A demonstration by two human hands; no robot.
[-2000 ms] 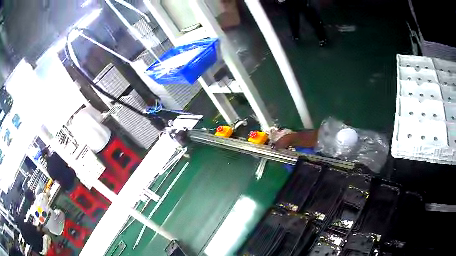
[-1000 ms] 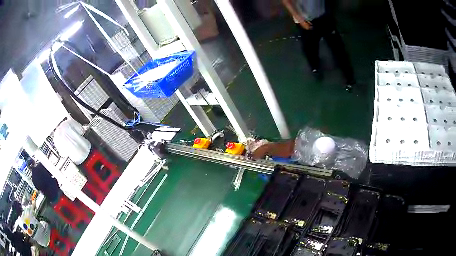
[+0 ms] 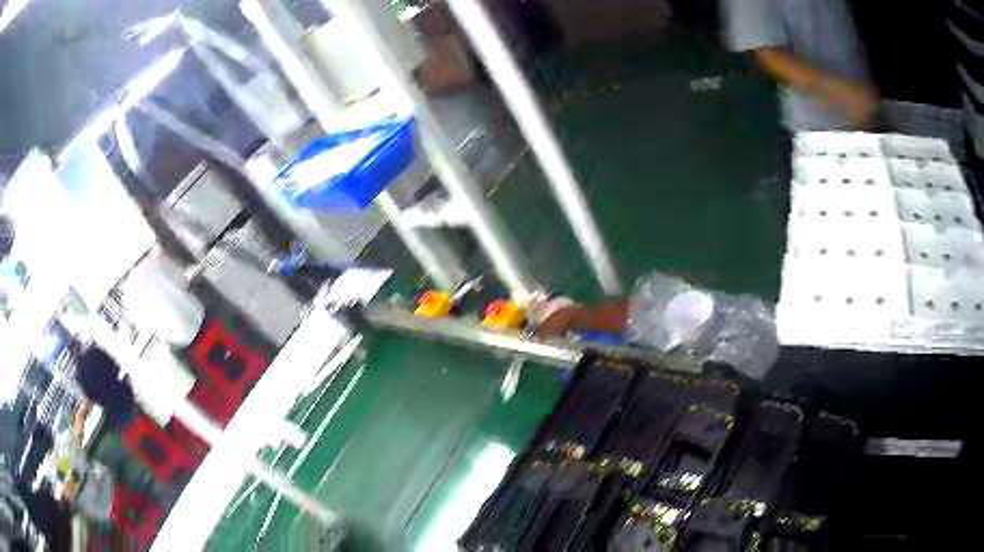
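Observation:
Neither of my hands can be made out in the picture. A large black blister tray point(image 3: 620, 415) with phone-shaped pockets lies nearest in front, at the lower right. Dark pieces with gold specks show in its pockets, but the view is blurred. A clear plastic bag point(image 3: 745, 332) with a round white thing lies behind the tray. A brown roll-like thing point(image 3: 591, 317) sits beside the bag on the metal rail.
A green conveyor point(image 3: 421, 415) lies left of the tray, edged by a metal rail point(image 3: 475, 336) with two yellow-and-red buttons point(image 3: 503, 314). White trays point(image 3: 847, 243) are stacked at right. A blue basket point(image 3: 351, 164), white posts and red stools point(image 3: 223, 367) stand beyond. A person point(image 3: 815, 76) is at upper right.
The view has shifted, so the tray and rail sit further left than two seconds ago. The person at the top has moved right, near the white trays. The picture is more blurred.

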